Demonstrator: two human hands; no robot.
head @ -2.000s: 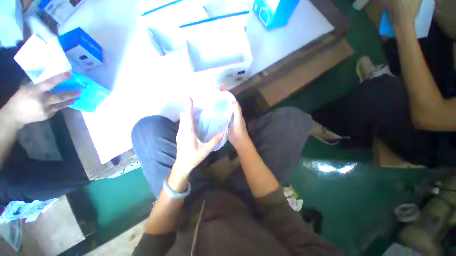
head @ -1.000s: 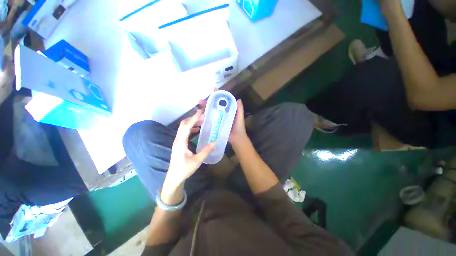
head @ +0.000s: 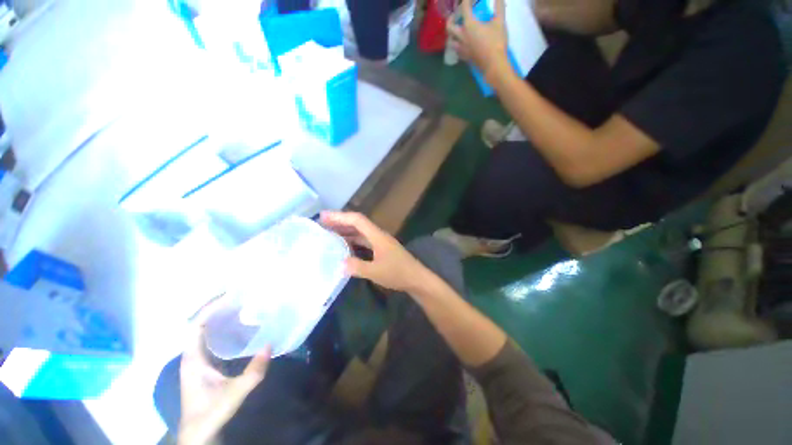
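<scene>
A translucent white oval device housing (head: 282,282) is held over my lap, at the near edge of the white-covered table. My left hand (head: 217,382) holds its near left end, with the thumb on the rim. My right hand (head: 369,252) holds its upper right end. Glare washes out the housing's surface, so its inside cannot be made out. Just behind it stands an open white retail carton (head: 252,204) with blue edges, also partly lost in glare.
A blue and white carton (head: 74,374) is at the left, a small blue carton (head: 48,269) behind it. Another blue and white carton (head: 330,96) stands at the table's back corner. A person (head: 564,139) sits at the right holding a blue and white item. Machinery (head: 729,269) is at far right.
The view has swung to the right. The housing has moved up from above my lap toward the carton and is tilted, its round hole no longer visible. My hands have moved to its opposite ends.
</scene>
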